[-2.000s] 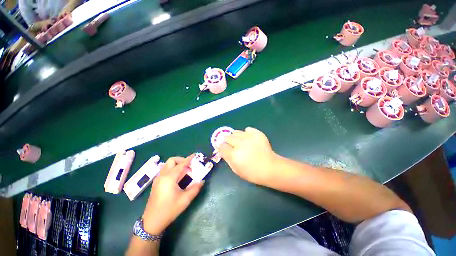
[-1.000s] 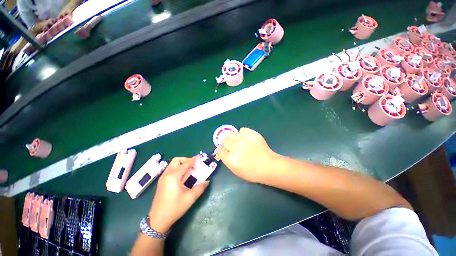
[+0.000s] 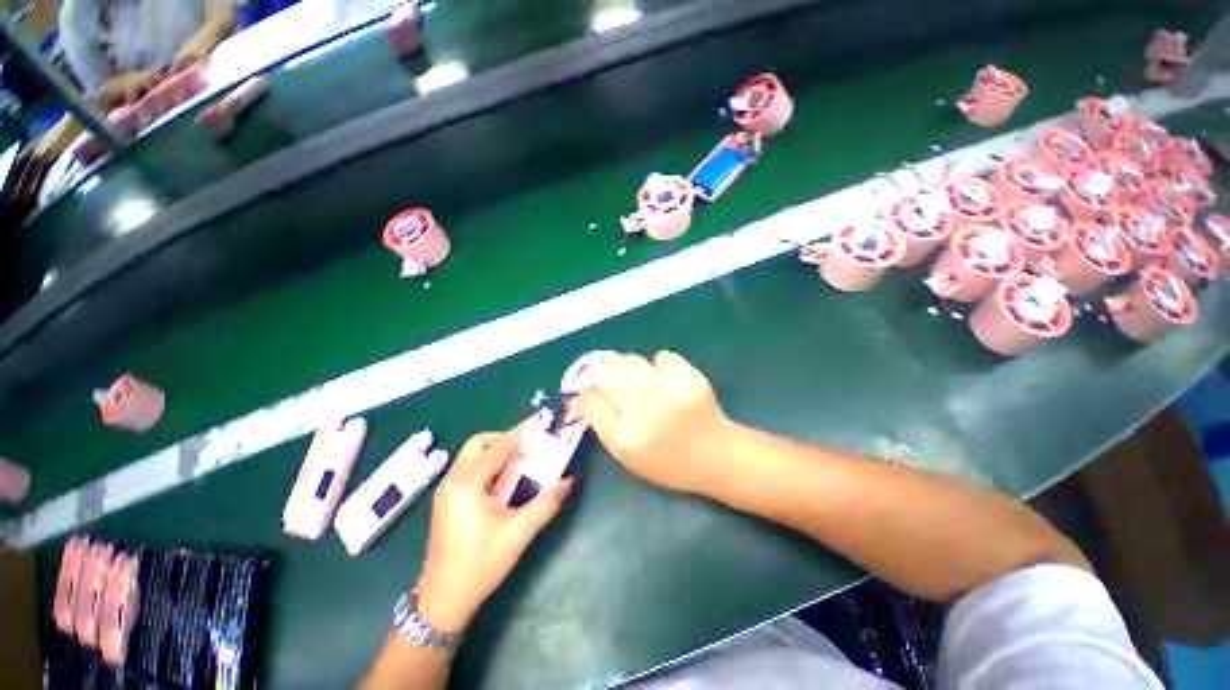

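Note:
My left hand [image 3: 492,519] holds a pale pink handle [image 3: 544,456] with a dark window, tilted up to the right over the green worktop. My right hand [image 3: 657,415] is closed on a pink fan head [image 3: 590,371] just beyond the handle's upper end. The head's white-and-pink ring faces up. Thin dark wires lie between head and handle; my fingers hide whether the two parts are joined. Two more pink handles, one at the left [image 3: 324,479] and one beside it [image 3: 391,502], lie left of my left hand.
Many fan heads [image 3: 1021,316] cluster at the right. A pale strip [image 3: 445,353] divides worktop from belt. The belt bears spaced heads [image 3: 417,240] and a blue-faced handle [image 3: 719,171]. A black tray [image 3: 182,613] holds pink handles at lower left. A person's hands show at upper left.
The heads and blue-faced handle on the belt have moved right. The held handle now sits closer to the fan head, and my right fingers cover more of that head.

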